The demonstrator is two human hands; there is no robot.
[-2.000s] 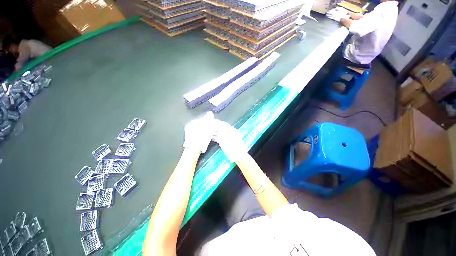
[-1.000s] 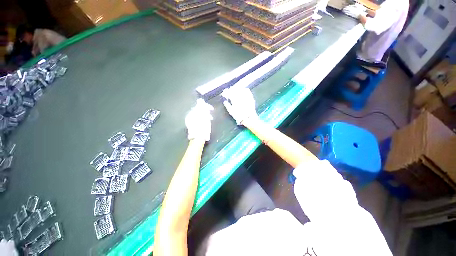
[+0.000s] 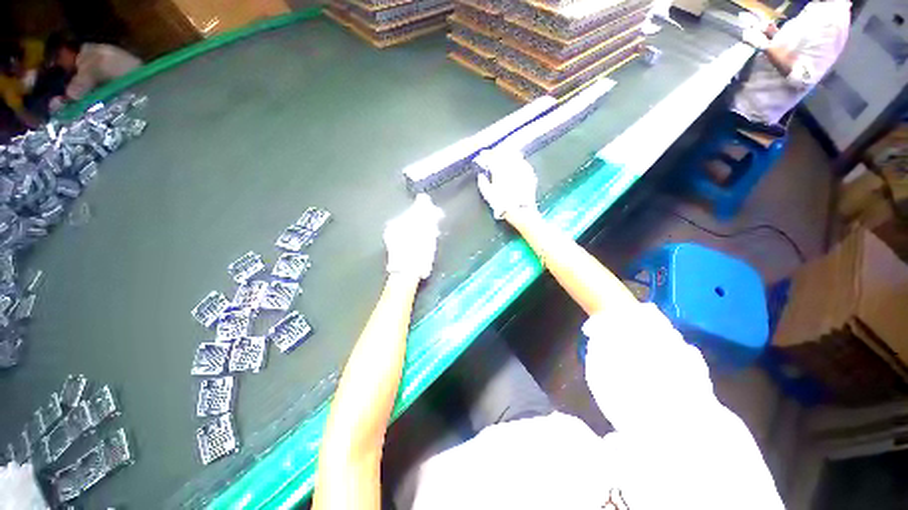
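Observation:
Two long grey-white part rows lie side by side, a left row (image 3: 478,145) and a right row (image 3: 566,118). My right hand (image 3: 508,185), in a white glove, has its fingers on the near end of the right row and hides that end. My left hand (image 3: 413,237), also gloved, is just short of the left row's near end, apart from my right hand. Its fingers look bunched; glare hides whether it holds anything. Small clear-grey parts (image 3: 247,353) lie in a loose group to the left of my left forearm.
A large supply pile (image 3: 60,164) is at far left, more parts (image 3: 68,426) at lower left. Layered stacks (image 3: 543,45) stand behind the rows. Green edging (image 3: 453,319) borders the table. A blue stool (image 3: 712,299), cartons (image 3: 846,299) and a seated person (image 3: 801,65) are at right.
My hands were together two seconds ago and are now apart. My right hand has moved forward to the right row's near end. The camera view has shifted a little.

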